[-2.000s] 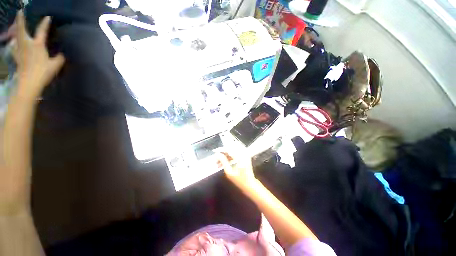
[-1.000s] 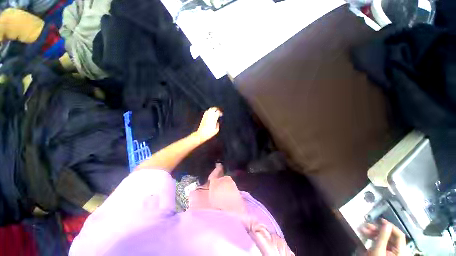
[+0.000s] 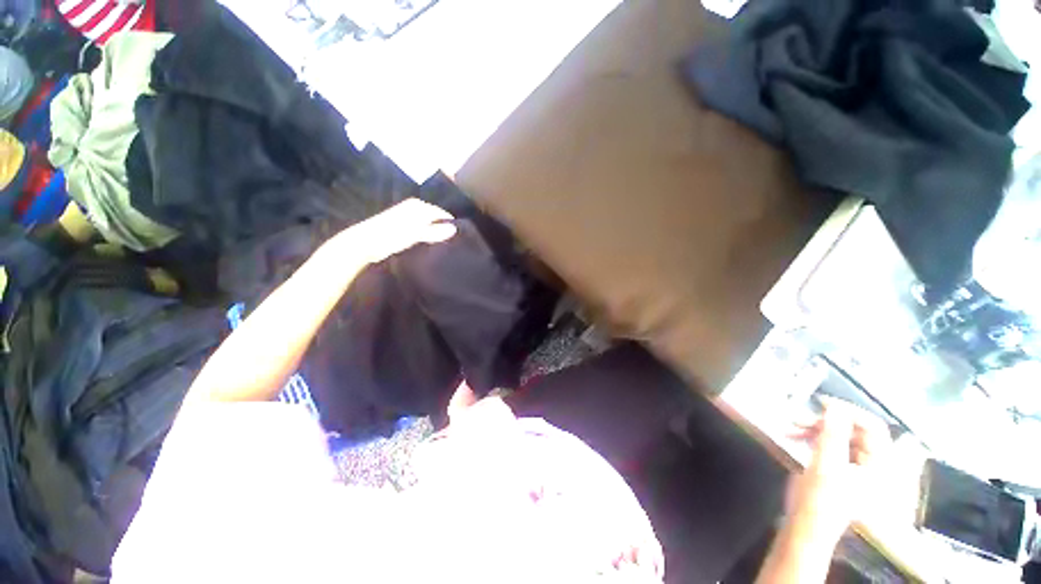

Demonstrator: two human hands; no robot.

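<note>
My left hand (image 3: 402, 228) is at the centre left, on a dark garment piece (image 3: 457, 280) that hangs at the board's left edge. Its fingertips press or pinch the upper part of the cloth. My right hand (image 3: 839, 451) is at the lower right over the front edge of the white sewing machine table, blurred and overexposed, with fingers bent; I cannot tell whether it holds anything. The sewing machine (image 3: 970, 331) is washed out at the right edge. Another dark cloth (image 3: 879, 103) lies heaped at the upper right, beside the machine.
A brown board (image 3: 651, 171) lies between my hands. A smartphone (image 3: 974, 510) is at the lower right. Dark garments (image 3: 103, 376) are heaped at left, with an olive cloth (image 3: 112, 143) above. A blue plastic rack or basket (image 3: 299, 399) shows beside my left arm.
The view has swung left from the machine, then slightly back right. My left hand has moved from above the heaped cloth at the machine to the hanging dark piece, which is now lifted and spread.
</note>
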